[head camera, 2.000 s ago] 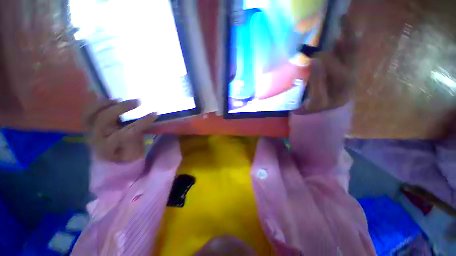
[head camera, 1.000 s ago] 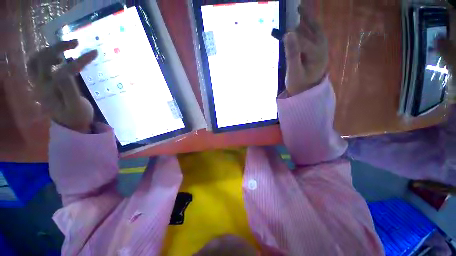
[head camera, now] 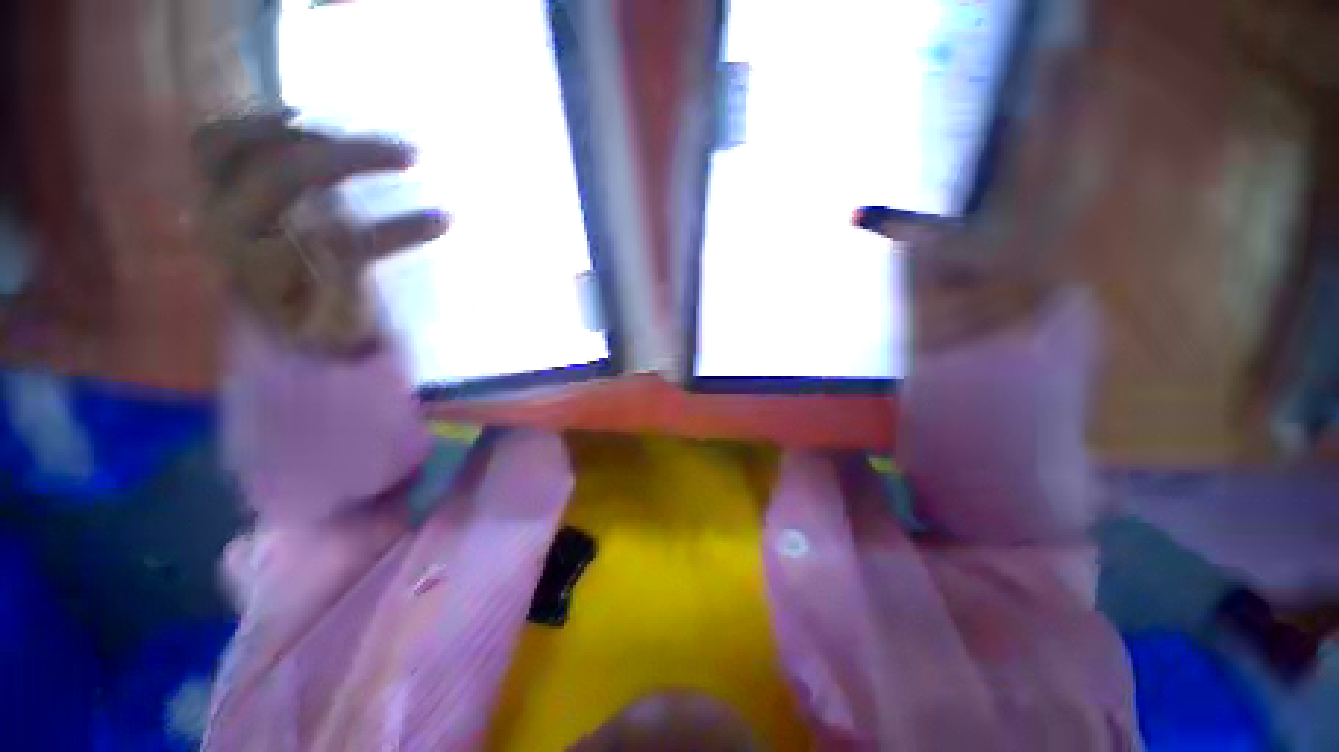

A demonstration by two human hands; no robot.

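Two tablets with lit white screens lie side by side on the orange-red bench, both cut off by the top edge. My left hand point(head camera: 316, 221) is over the left edge of the left tablet point(head camera: 485, 279), fingers apart, holding nothing. My right hand point(head camera: 977, 272) is at the right edge of the right tablet point(head camera: 800, 279); a finger with a black tip points over the screen. White sleeve edges show beside the tablets. The picture is blurred, so I cannot tell whether the fingertips touch the glass.
The orange-red bench edge point(head camera: 793, 416) runs in front of my body. Blue bins point(head camera: 74, 441) are at the lower left, and a blue shape point(head camera: 1197, 691) is at the lower right. Part of a purple sleeve point(head camera: 1248, 514) shows at the right.
The view has shifted and blurred. My left hand reaches further over the left screen, and my right black-tipped finger now points over the right screen. The tablet stack at right has left view.
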